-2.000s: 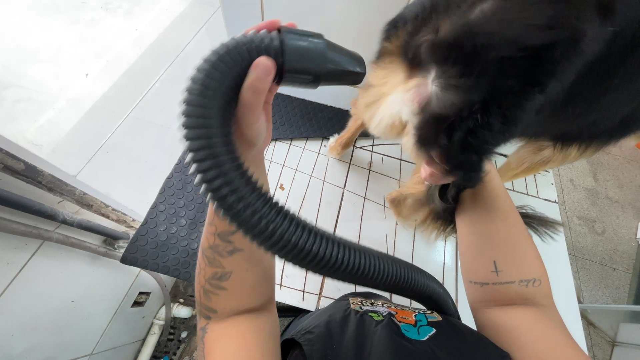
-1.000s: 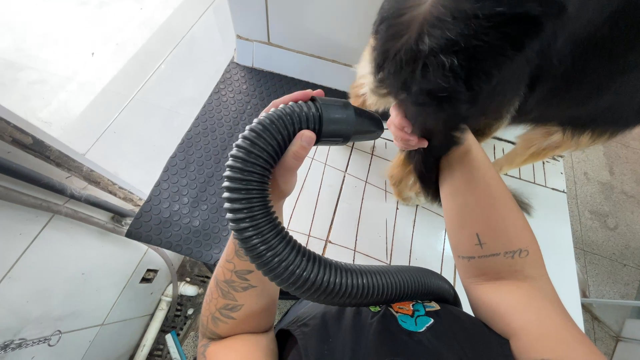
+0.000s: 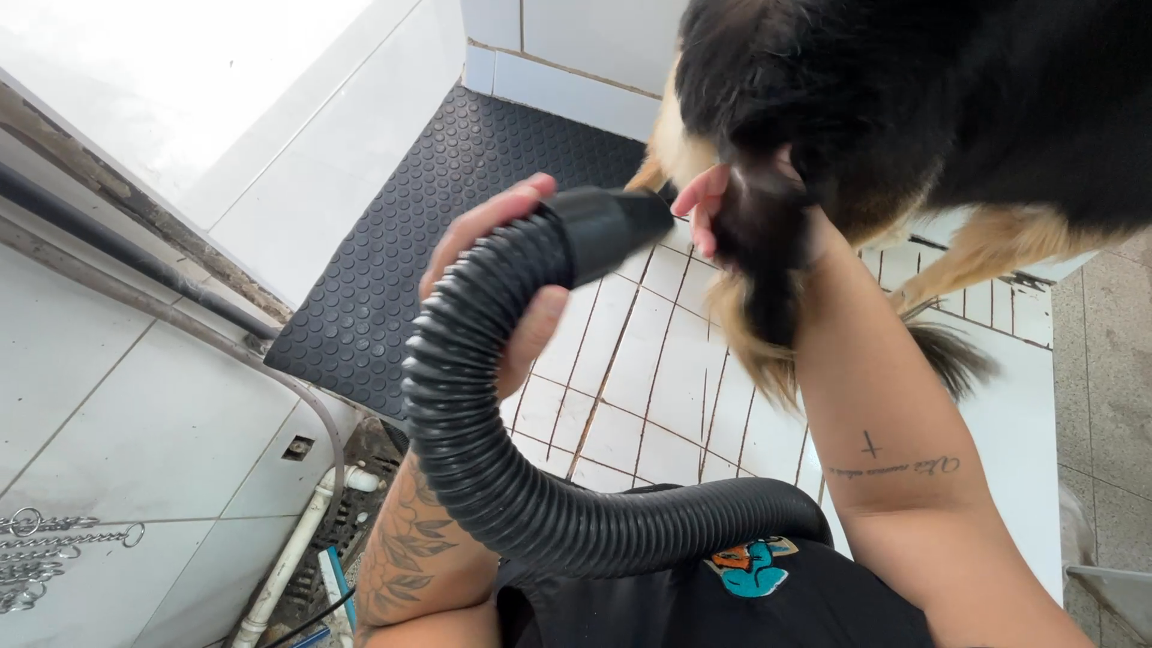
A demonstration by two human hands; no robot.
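My left hand grips a black corrugated dryer hose just behind its tapered nozzle, whose tip points right at the dog's fur. The hose curves down and across my dark top. My right hand is wrapped around a furry part of a black and tan dog, with the fingertips showing on its left side and the rest hidden by dark fur. The fur just below the hand is blurred. The dog stands on a white tiled table, its head out of view.
A black studded rubber mat lies on the left of the tiled surface, against a white tiled wall. At the lower left are metal chains, a white pipe and a grey hose. Speckled floor shows at the right.
More of the mat shows than two seconds ago. My left hand keeps hold of the hose, and the nozzle sits lower in the view than at first. My right hand stays at the dog.
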